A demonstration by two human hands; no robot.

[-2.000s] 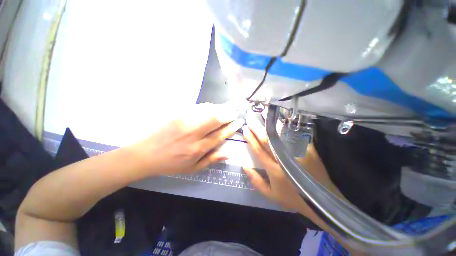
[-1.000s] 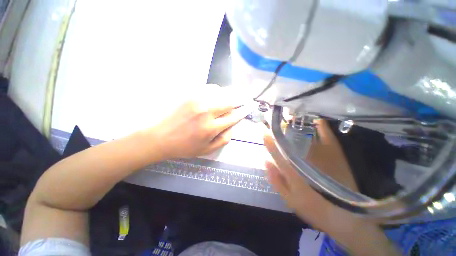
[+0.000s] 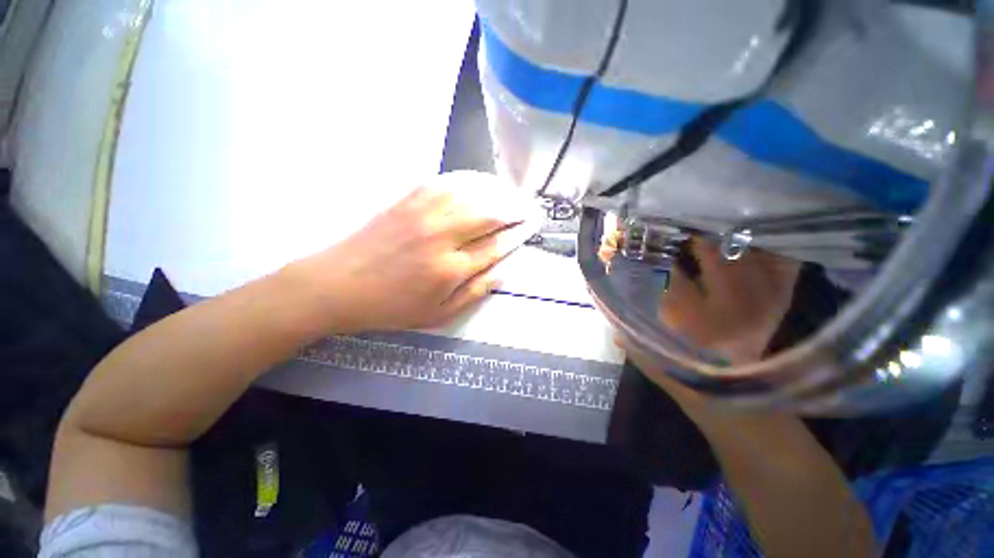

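Observation:
My left hand (image 3: 420, 267) is bare and lies on the bright table, fingertips beside the presser foot and needle (image 3: 559, 207). Glare hides what is under the fingertips. A narrow dark strip (image 3: 467, 125) shows behind this hand, against the machine head. My right hand (image 3: 725, 300) is right of the needle, partly behind the curved chrome bar (image 3: 654, 349). Its fingers are bent around a bit of dark cloth. Black cloth (image 3: 817, 311) lies beside it, and more hangs by the table's front right corner.
The white machine head (image 3: 698, 65) with a blue stripe overhangs at right. A ruler tape (image 3: 469, 371) runs along the table's front edge. Black garments (image 3: 49, 316) are heaped at left and over the lap, with a yellow-and-white tag (image 3: 266, 480). A blue basket (image 3: 937, 507) is bottom right.
My right hand has moved from the front of the needle to the right, among the black cloth. Black cloth now shows at the table's front right corner. My left hand stays near the needle.

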